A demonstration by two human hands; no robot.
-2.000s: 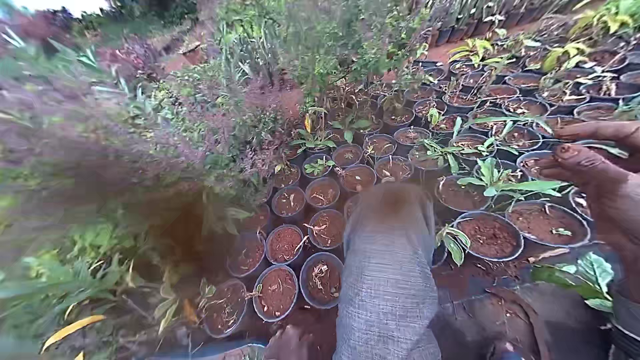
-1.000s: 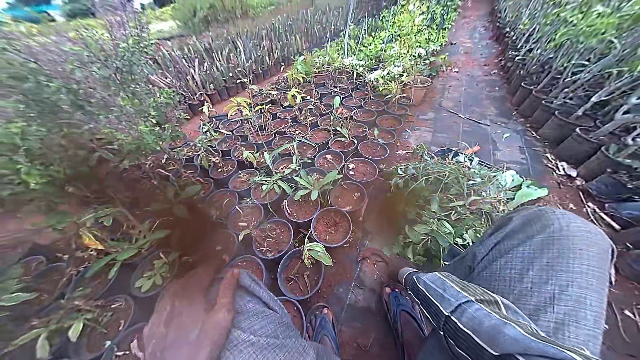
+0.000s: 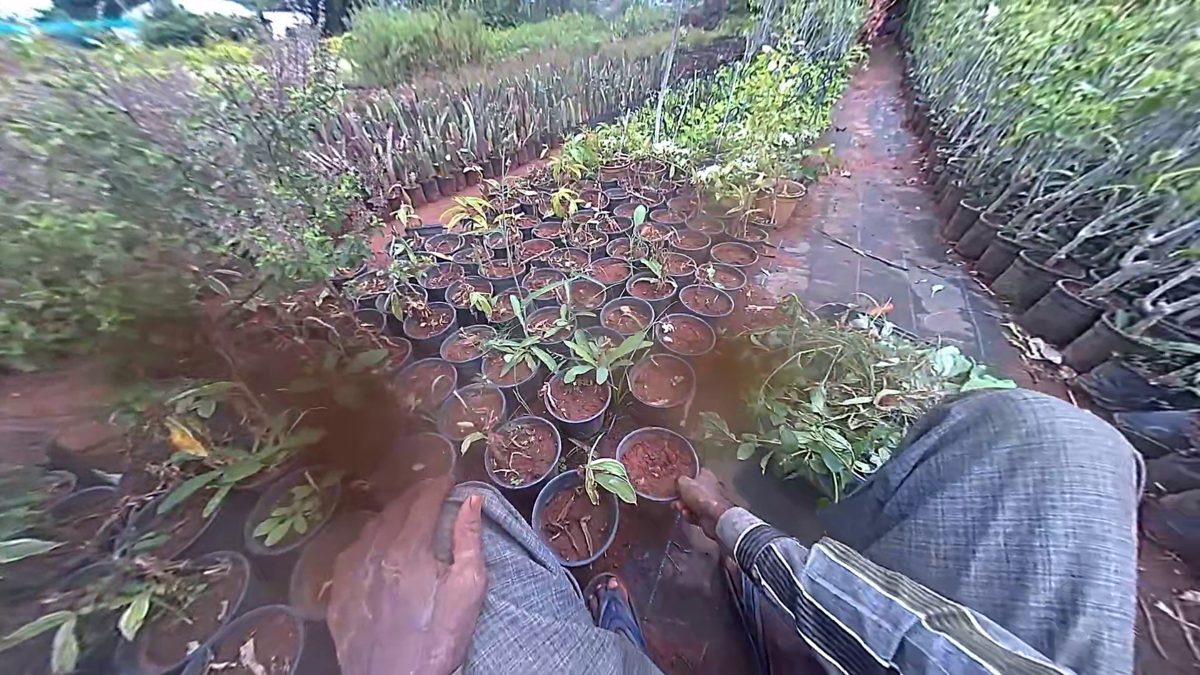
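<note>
My right hand [image 3: 705, 502] reaches down between my knees and grips the near rim of a black plastic pot of reddish soil [image 3: 658, 463]. My left hand [image 3: 411, 581] rests on my left knee, its thumb apart from its fingers, holding nothing. Just left of the gripped pot stands another pot with dry stalks [image 3: 577, 525], a leafy sprig hanging over its rim. Beside that is a pot with dry roots on its soil [image 3: 523, 454]. Behind them, a pot holds a green leafy seedling [image 3: 579, 396].
Many soil-filled pots stand close together ahead. A heap of pulled green weeds [image 3: 844, 398] lies by my right knee. A paved path [image 3: 867, 225] runs away at the right, lined by tall potted plants [image 3: 1059, 305]. Bushes [image 3: 178, 187] stand at the left.
The view has swung widely. My right hand, raised and spread at the right two seconds ago, is now low at a pot's rim. My left hand stays by my left knee since one second ago.
</note>
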